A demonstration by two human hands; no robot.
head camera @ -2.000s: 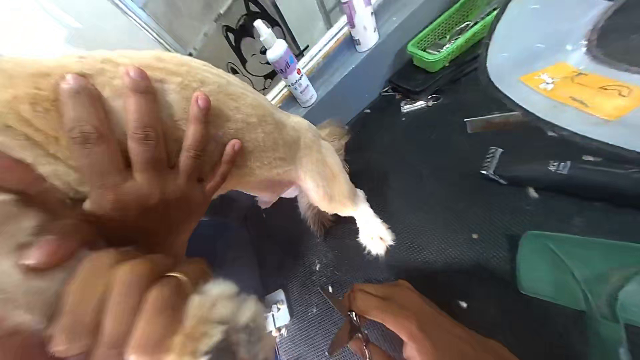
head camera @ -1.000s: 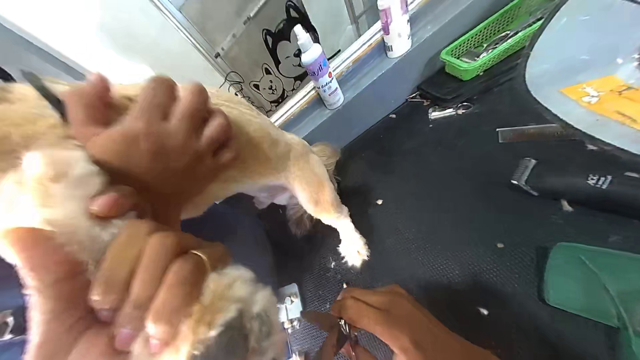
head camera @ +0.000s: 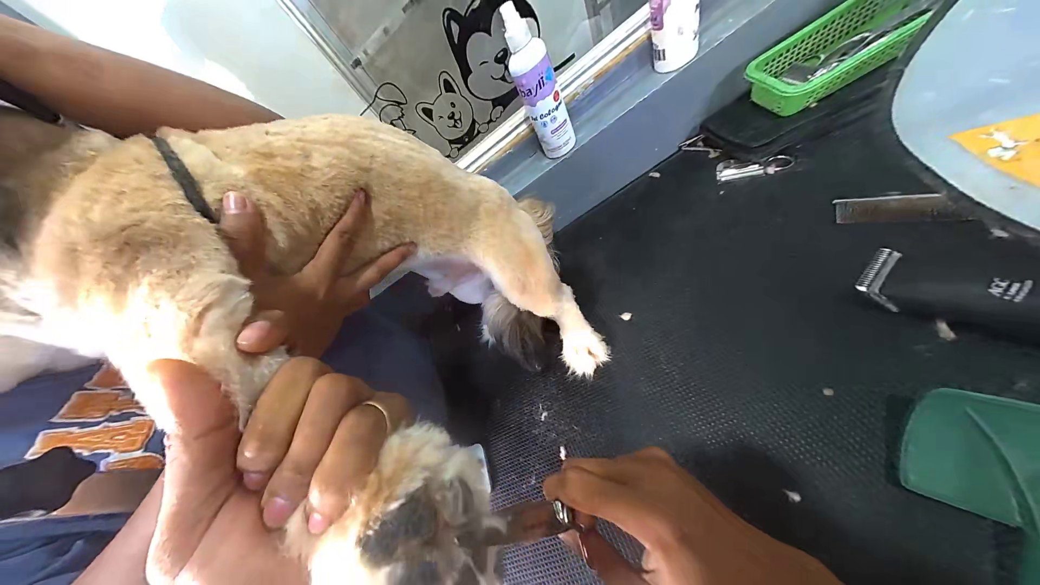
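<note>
A tan dog (head camera: 382, 171) with short-clipped fur and a dark strap (head camera: 183, 179) around its body stretches across the left and middle. My left hand (head camera: 268, 479) is closed around one of its legs, with the furry paw (head camera: 422, 512) sticking out past the fingers. My right hand (head camera: 650, 512) holds a pair of scissors (head camera: 532, 520), whose blades are at the paw's fur. Another person's hand (head camera: 309, 276) is spread against the dog's side and belly. The dog's hind paw (head camera: 583, 349) is over the black mat.
On the black textured mat (head camera: 691, 325) lie hair clippers (head camera: 951, 292), a metal comb (head camera: 902, 208), a green plastic item (head camera: 967, 455) and small metal scissors (head camera: 754, 168). A green basket (head camera: 837, 57) of tools stands behind. Spray bottles (head camera: 540, 89) stand on the ledge.
The other person's hand has moved from the dog's upper side toward its belly, and the strap shows plainly. The scissor blades have come to the paw held in my left hand.
</note>
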